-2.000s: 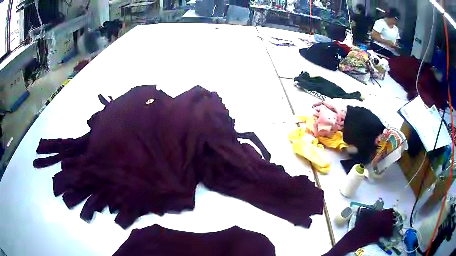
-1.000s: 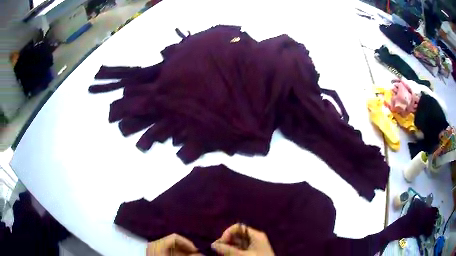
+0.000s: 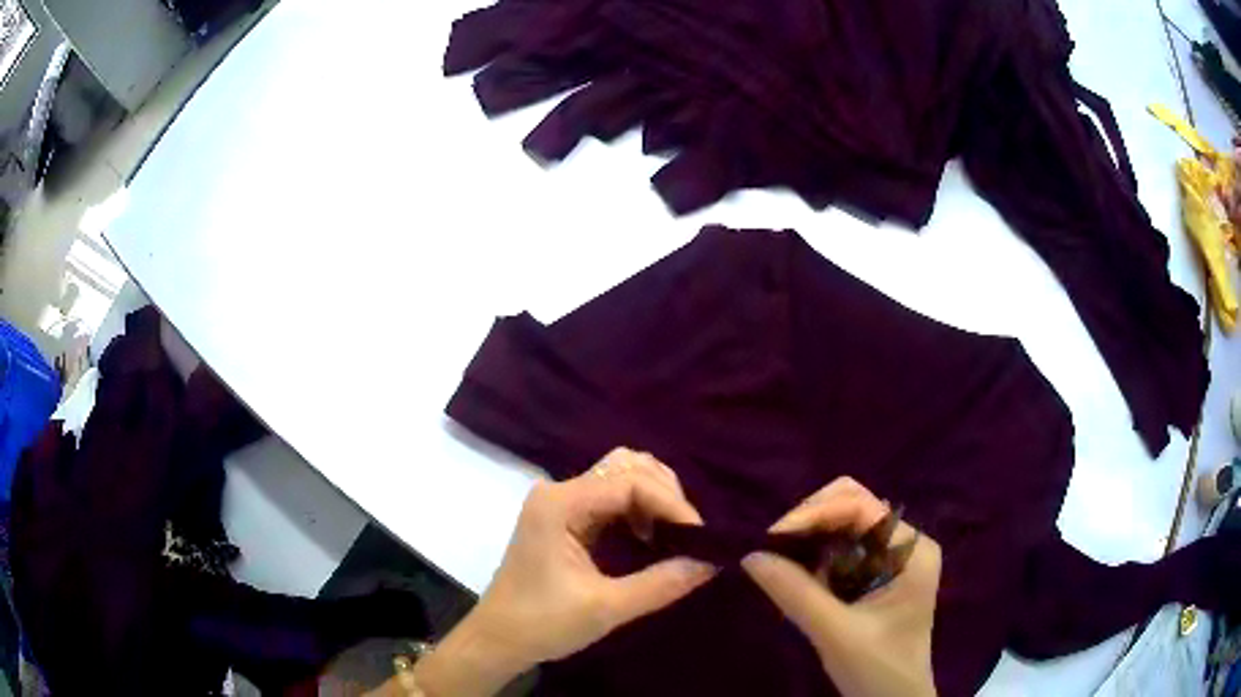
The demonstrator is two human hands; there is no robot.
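A dark maroon top [image 3: 898, 395] lies spread on the white table nearest me, with a sleeve at each side. My left hand [image 3: 599, 558] pinches an edge of its fabric between thumb and fingers. My right hand [image 3: 857, 579] pinches the same edge close by, thumbs nearly facing. Thread snips [image 3: 874, 556] rest in my right hand, blades partly showing and the rest hidden by the fingers. The pinched fabric is raised in a narrow fold between both hands. Any thread is too small to see.
A maroon pile [image 3: 817, 95] lies farther up the white table [image 3: 340, 204], its sleeves fanned out. Maroon garments [image 3: 109, 545] hang low at the left beyond the table edge. Yellow fabric [image 3: 1207, 232] lies at the right edge. A blue item [image 3: 21, 409] shows far left.
The view has tilted down and shifted left. Both hands, low in the picture one second ago, now show more fully, still pinching the near top. More of the hanging garments shows.
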